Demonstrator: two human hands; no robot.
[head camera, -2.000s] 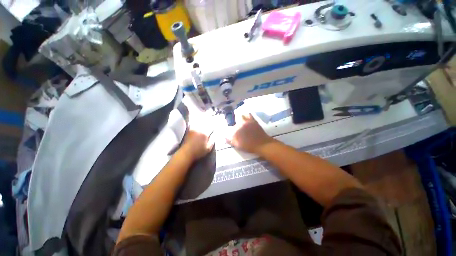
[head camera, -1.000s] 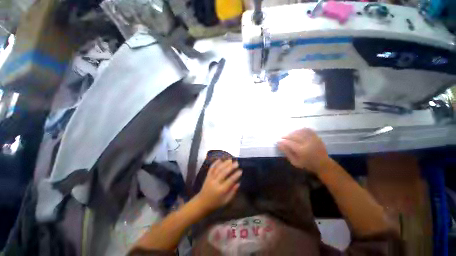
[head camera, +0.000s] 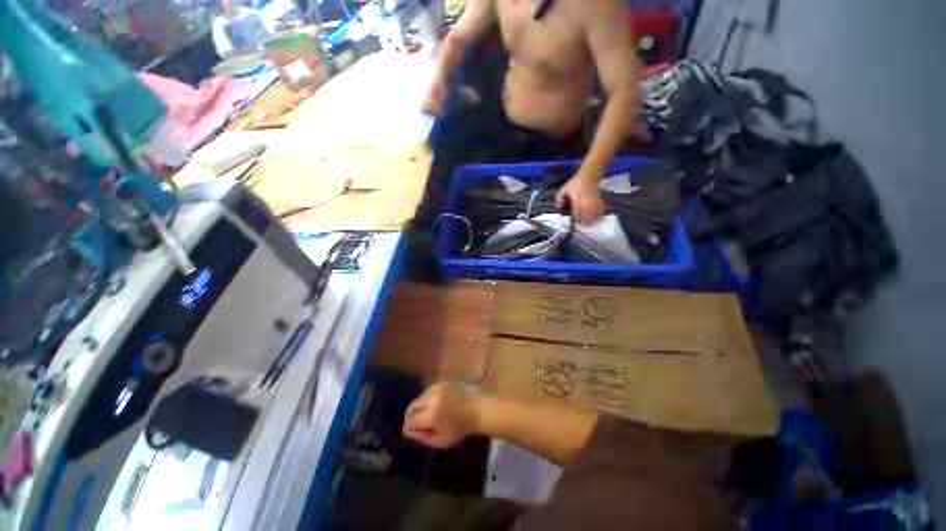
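My right hand (head camera: 440, 416) is at the lower middle, off the table's edge, with its fingers curled in and no object visible in it. My left hand is out of the picture. The white sewing machine (head camera: 223, 301) stands at the left with its dark control panel (head camera: 156, 358) lit. A black flat pad (head camera: 204, 417) lies on the bed beside it. Dark thread snips (head camera: 286, 354) lie further back on the bed. The needle area is out of the picture.
A blue crate (head camera: 565, 273) holds dark and pale pieces; another person's hand (head camera: 584, 199) reaches into it. Flattened cardboard (head camera: 633, 358) lies before it. Dark fabric (head camera: 794, 218) is heaped at right. A second table (head camera: 363, 171) stands behind. A teal object (head camera: 78, 78) is upper left.
The view has swung right, from the needle area to the crate and cardboard. My left hand has left the picture. My right hand, over the table's front edge before, now has its fingers curled.
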